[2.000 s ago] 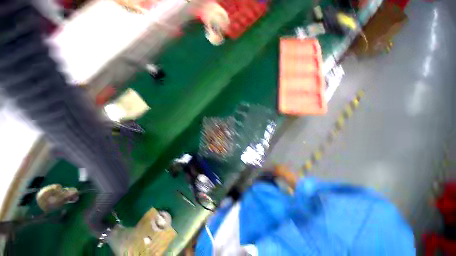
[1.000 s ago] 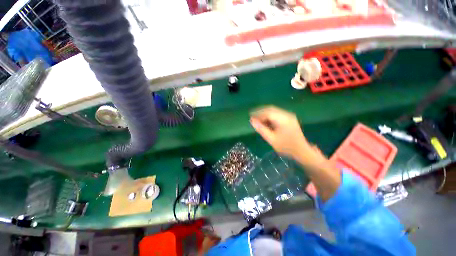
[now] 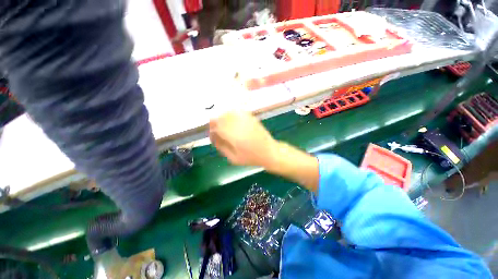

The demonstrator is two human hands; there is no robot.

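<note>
My right hand (image 3: pixel 238 139), bare in a blue sleeve, is raised over the front edge of the white shelf (image 3: pixel 177 92). Its fingers are curled and blurred, and I cannot tell if they hold anything. My left hand is not in view. Below my right hand, on the green mat (image 3: pixel 218 193), a clear blister tray (image 3: pixel 244 235) holds a heap of small copper and pale parts (image 3: pixel 256 212). The tan work board (image 3: pixel 139 266) is at the bottom left, with a round white tub (image 3: pixel 152 270) at its right edge.
The thick ribbed extractor hose (image 3: pixel 90 103) fills the left side. Shallow red-pink trays (image 3: pixel 327 60) with small parts lie on the shelf. A pink tray (image 3: pixel 386 166) and a dark box with a yellow label (image 3: pixel 443 150) stand on the right.
The view has swung round and tilted up, showing more of the shelf and its trays. My right hand has moved from above the green bench to the shelf edge.
</note>
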